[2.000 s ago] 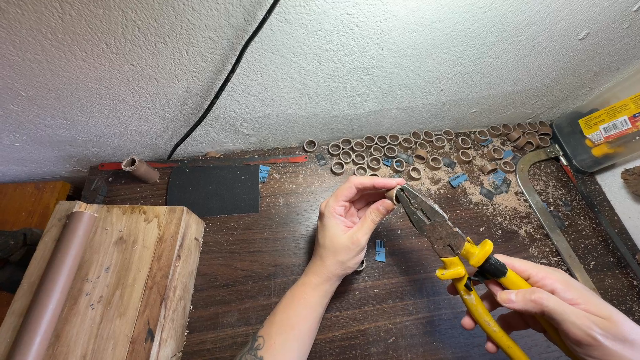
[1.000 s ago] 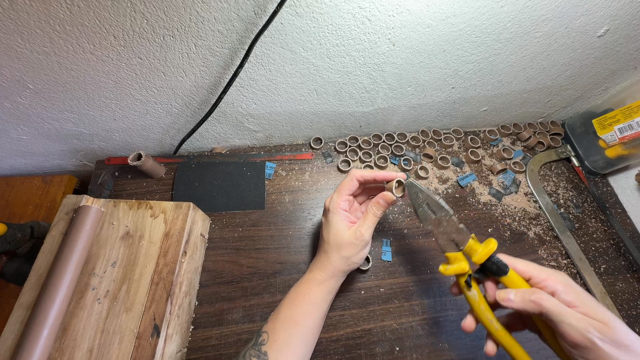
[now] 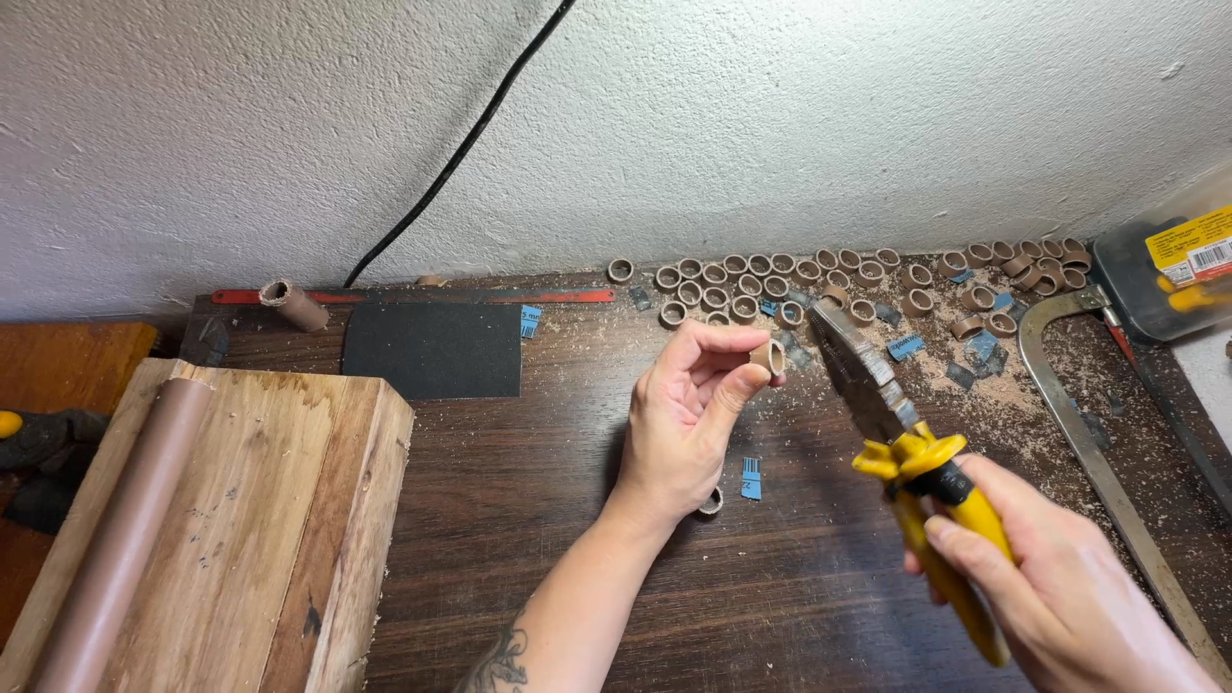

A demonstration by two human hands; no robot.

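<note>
My left hand [image 3: 688, 423] pinches a short brown plastic pipe ring [image 3: 768, 358] between thumb and fingers, its opening tilted toward the camera. My right hand [image 3: 1020, 558] grips yellow-handled combination pliers [image 3: 900, 452] whose jaws point up and left, just right of the held ring and apart from it. Below my left wrist another ring [image 3: 710, 501] lies partly hidden, beside a blue printed scrap [image 3: 751, 478]. Several cut rings [image 3: 744, 308] lie along the wall among sawdust and scraps.
A wooden block [image 3: 231, 500] bears a long brown pipe [image 3: 125, 539] at left. Behind are a black sheet [image 3: 433, 351], a short pipe piece [image 3: 295, 306] and a red hacksaw blade [image 3: 539, 295]. A hacksaw frame [image 3: 1088, 443] and a plastic box [image 3: 1155, 279] stand at right.
The pliers' jaws were at the ring two seconds ago and have since come away to the right. The ring has stayed in my left hand, its opening now turned more toward the camera.
</note>
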